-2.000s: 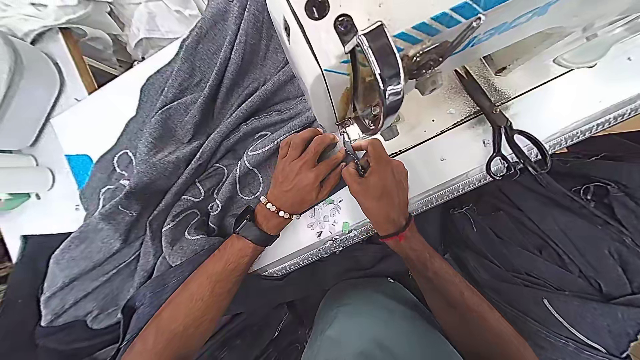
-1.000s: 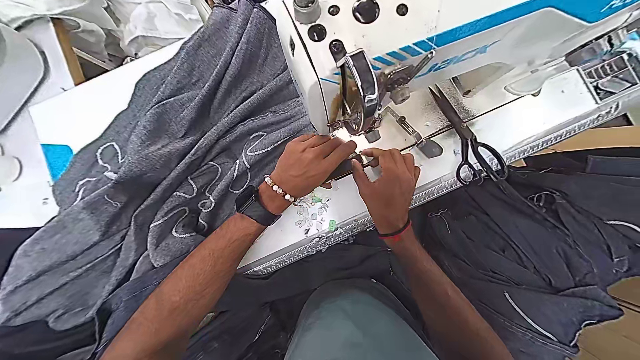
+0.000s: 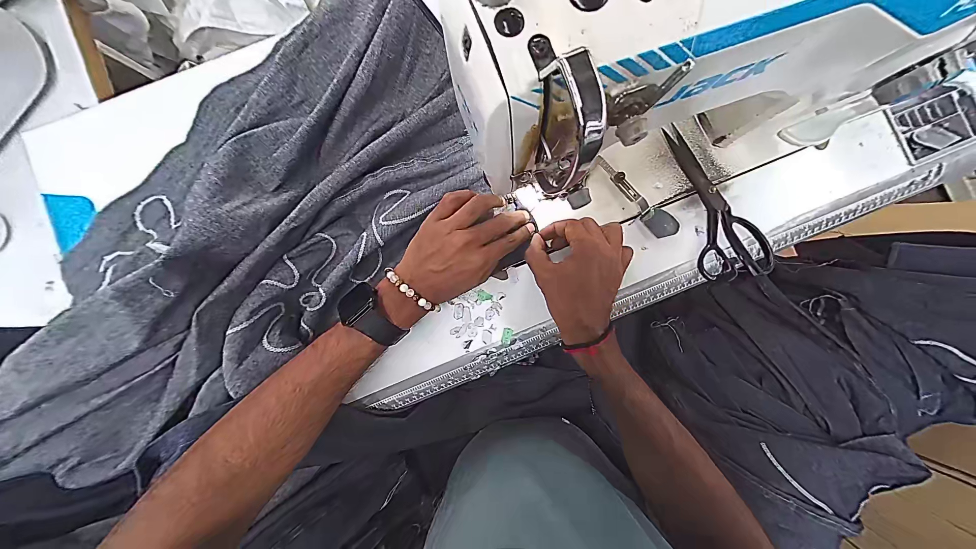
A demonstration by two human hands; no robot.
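Observation:
My left hand (image 3: 469, 248) presses on the edge of the dark grey knit fabric (image 3: 274, 168), just before the lit needle area of the Jack sewing machine (image 3: 488, 84). Close beside it, my right hand (image 3: 581, 271) pinches a dark strip of fabric between thumb and fingers. The strip passes between both hands near the presser foot, which my fingers partly cover. White cord or chain stitching curls over the fabric to the left. Black-handled scissors (image 3: 717, 206) lie on the machine bed to the right.
Clear and green scraps (image 3: 476, 320) lie by my left wrist. A ruler tape (image 3: 656, 293) runs along the table edge. A small metal attachment (image 3: 629, 187) sits right of the needle. Dark garments (image 3: 793, 366) are heaped at the right, over brown cardboard (image 3: 926, 488).
A small dark tool, seen between my hands two seconds ago, no longer shows there. A metal attachment right of the needle has come into view. The view has shifted.

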